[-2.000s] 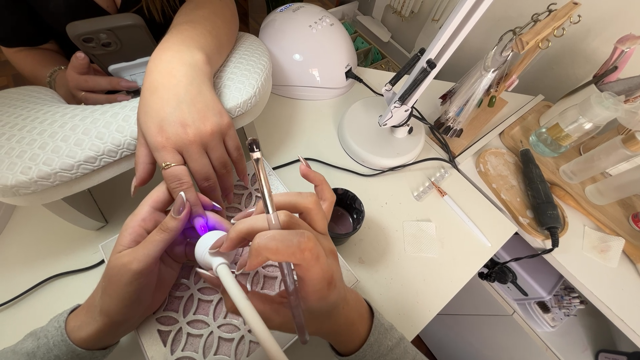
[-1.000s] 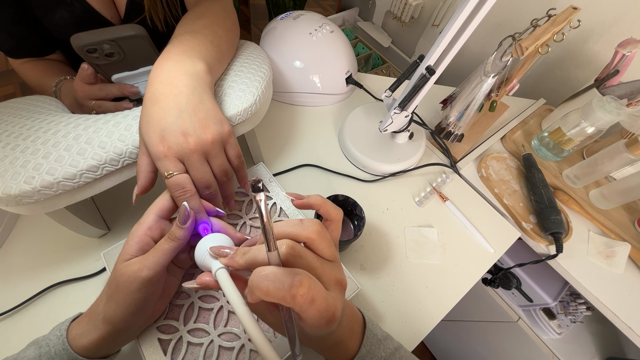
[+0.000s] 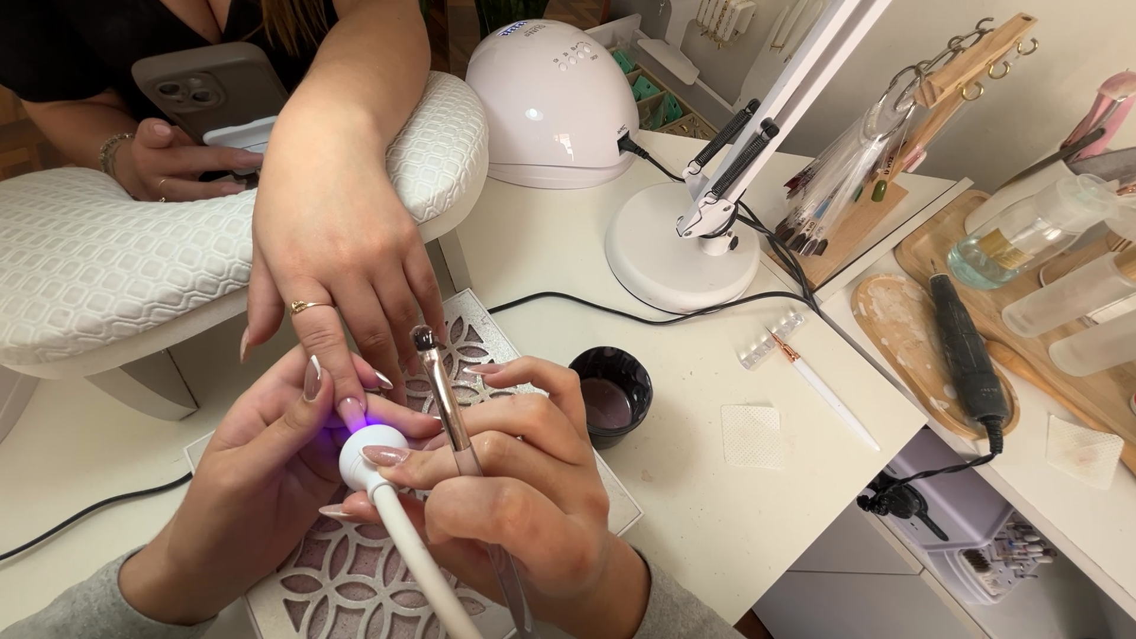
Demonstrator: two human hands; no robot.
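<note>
My left hand (image 3: 257, 470) holds a finger of the other person's hand (image 3: 342, 222), which reaches down over a padded armrest (image 3: 115, 266). In my right hand (image 3: 524, 470) are the round head of a small white UV lamp (image 3: 373, 453) on a flexible neck and a nail brush (image 3: 448, 399) with a metal ferrule, its dark-tipped bristles pointing up. The lamp head sits close to the held fingertip, and violet light falls on the nail (image 3: 352, 414). Beneath my hands lies a patterned dust-collector grille (image 3: 355, 577). Just right of my right hand stands a black cup (image 3: 611, 395).
A dome nail lamp (image 3: 550, 106) and a desk lamp base (image 3: 683, 248) stand behind, with a black cable (image 3: 577, 297) across the table. To the right are a thin white brush (image 3: 825, 390), a lint-free wipe (image 3: 751, 435), a nail drill handpiece (image 3: 967, 355) and bottles (image 3: 1029, 231). The person's other hand holds a phone (image 3: 209, 89).
Since two seconds ago, the brush in my right hand has shifted, its bristle end moving a little down and right relative to the held hand. My left hand keeps its hold on the finger.
</note>
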